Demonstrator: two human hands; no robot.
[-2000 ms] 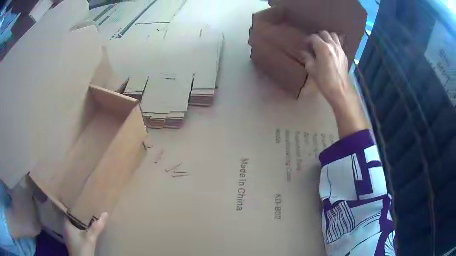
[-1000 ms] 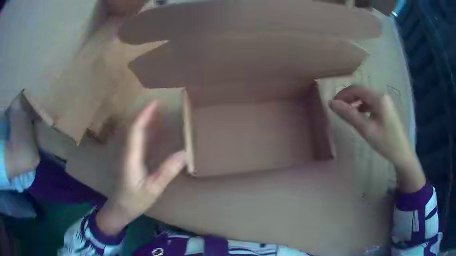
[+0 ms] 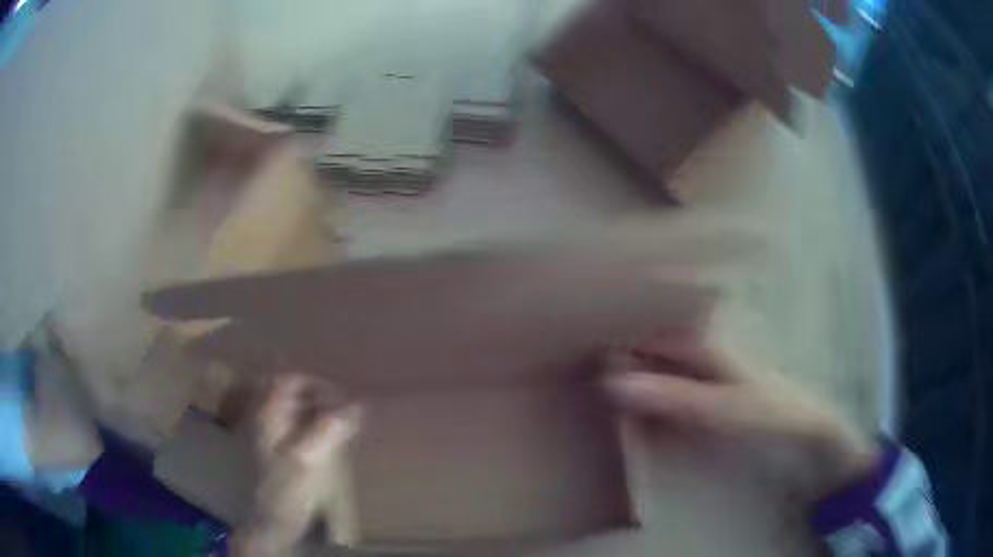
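An open brown mailer box (image 3: 479, 462) stands directly in front of me, its lid flap (image 3: 436, 316) raised at the back; the picture is blurred by motion. My left hand (image 3: 299, 435) is at the box's left end wall, fingers bent; blur hides whether it grips. My right hand (image 3: 697, 392) is at the box's right end near the back corner, its fingertips on the top of the end wall.
Flat box blanks (image 3: 392, 120) lie stacked at the far side. A finished box (image 3: 653, 93) stands at the far right. A neighbouring open box (image 3: 267, 218) is at the left, near a person's arm in a light blue sleeve (image 3: 16, 419). Green floor shows at lower left.
The view has shifted, so the box sits lower and blanks and finished box show again. Both hands, apart from the box's ends or barely touching one second ago, are now at its end walls.
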